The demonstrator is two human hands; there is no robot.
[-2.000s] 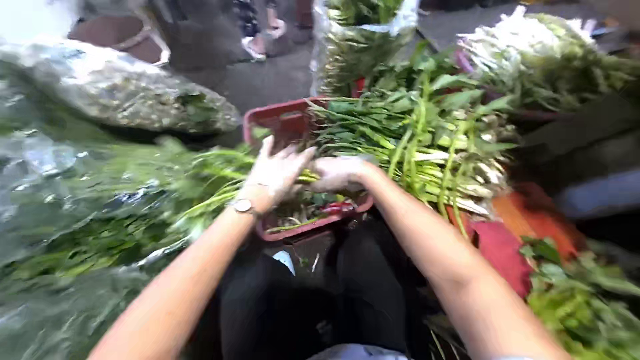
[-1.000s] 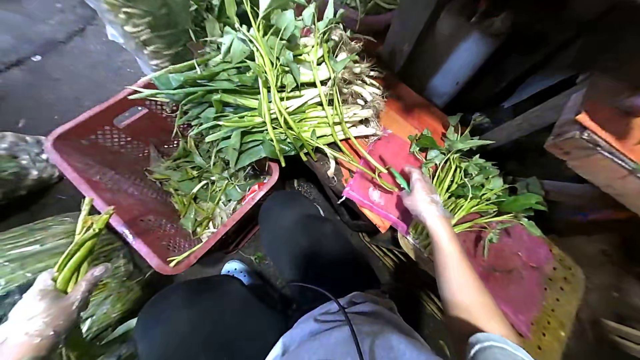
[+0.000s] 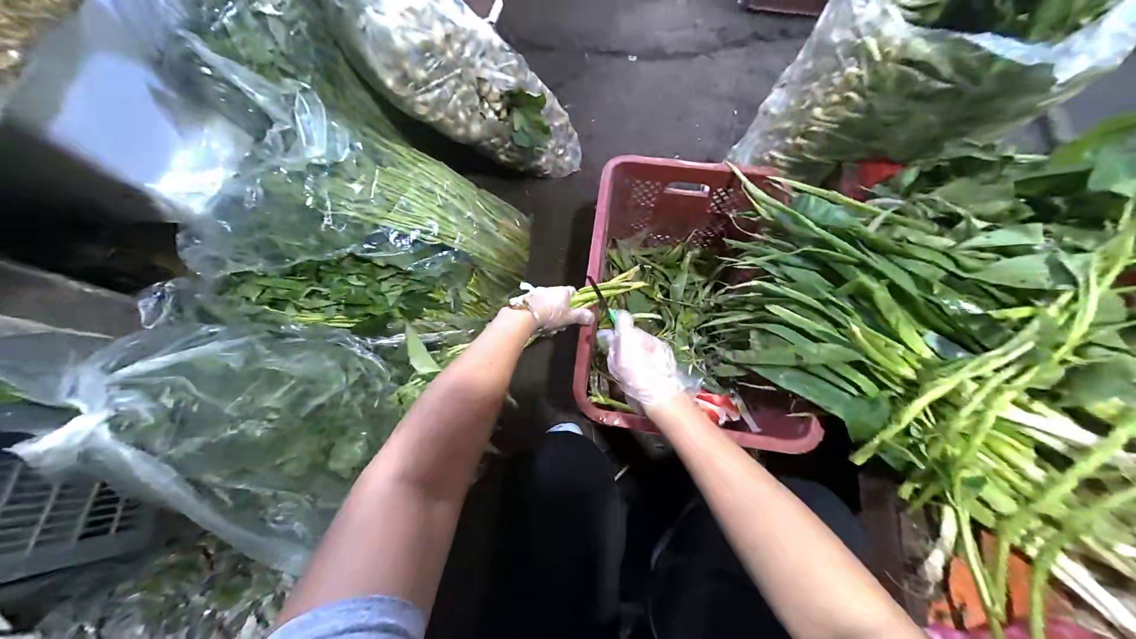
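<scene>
My left hand [image 3: 552, 308], in a clear plastic glove, is closed around a bunch of green leafy stems [image 3: 617, 286] whose cut ends reach over the crate's left rim. My right hand [image 3: 641, 359], gloved too, grips a small knife [image 3: 612, 314] with a green handle; its dark blade lies against the stems. Below both hands stands a red plastic crate [image 3: 584, 355] with loose leaves and stem scraps [image 3: 679, 280] in it. A large pile of long-leaved greens [image 3: 852, 328] leans over the crate's right side.
Clear plastic bags of greens [image 3: 266, 399] lie to the left. A bag of pale vegetables [image 3: 461, 80] is at the back, another filled bag [image 3: 843, 98] at the back right. A grey slatted crate [image 3: 62, 515] stands at lower left. My knees are below the red crate.
The view has swung back left. My right hand has moved from the greens by the pink cloth to the crate with the knife, and my left hand has come over to the crate's left rim.
</scene>
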